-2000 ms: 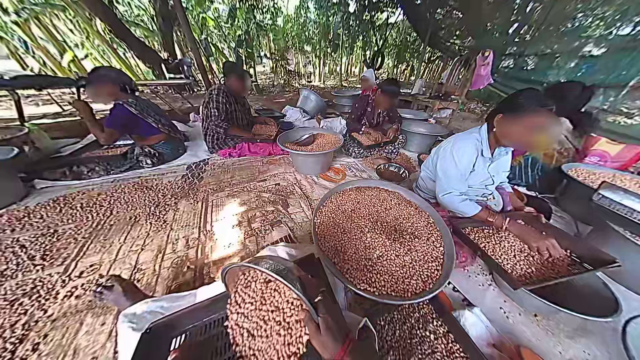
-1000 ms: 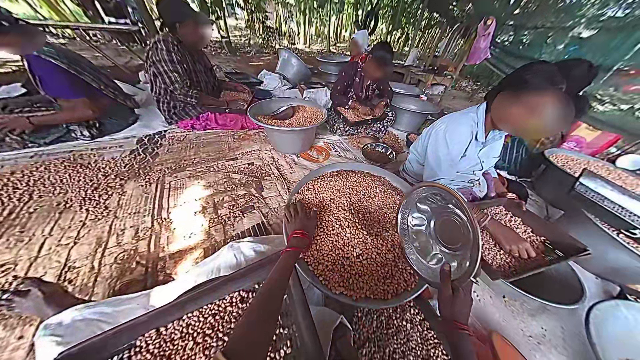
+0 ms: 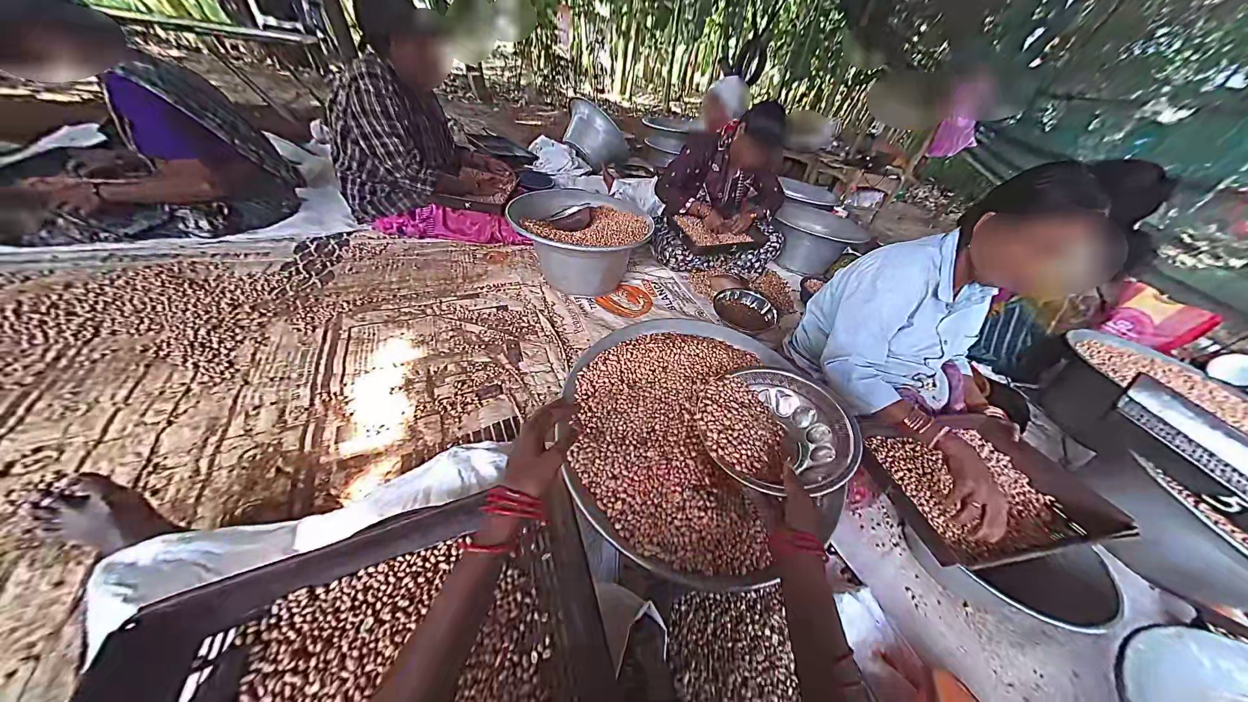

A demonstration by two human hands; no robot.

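Note:
A wide metal basin point(image 3: 643, 429) heaped with reddish-brown nuts or beans stands in front of me. My right hand point(image 3: 792, 497) grips the near rim of a shiny metal bowl point(image 3: 814, 434), which is tilted in the basin's right side with nuts in its left part. At the basin's left rim is my left hand point(image 3: 541, 453), its fingers against the edge; whether it grips the rim is unclear. Below my forearms lies a dark slatted tray point(image 3: 322, 585) of nuts, and more nuts point(image 3: 731, 634) show beneath the basin.
A person in a light blue shirt point(image 3: 877, 312) sits close at right, one hand over a tray of nuts point(image 3: 1063, 468). Another full basin point(image 3: 585, 263) stands farther back. Nuts are scattered on the mat point(image 3: 244, 409) at left. Several other people sit around.
The shiny bowl, held up at the basin's right edge a second ago, is now lower in the basin with nuts in it. My left hand has moved from over the nuts to the left rim.

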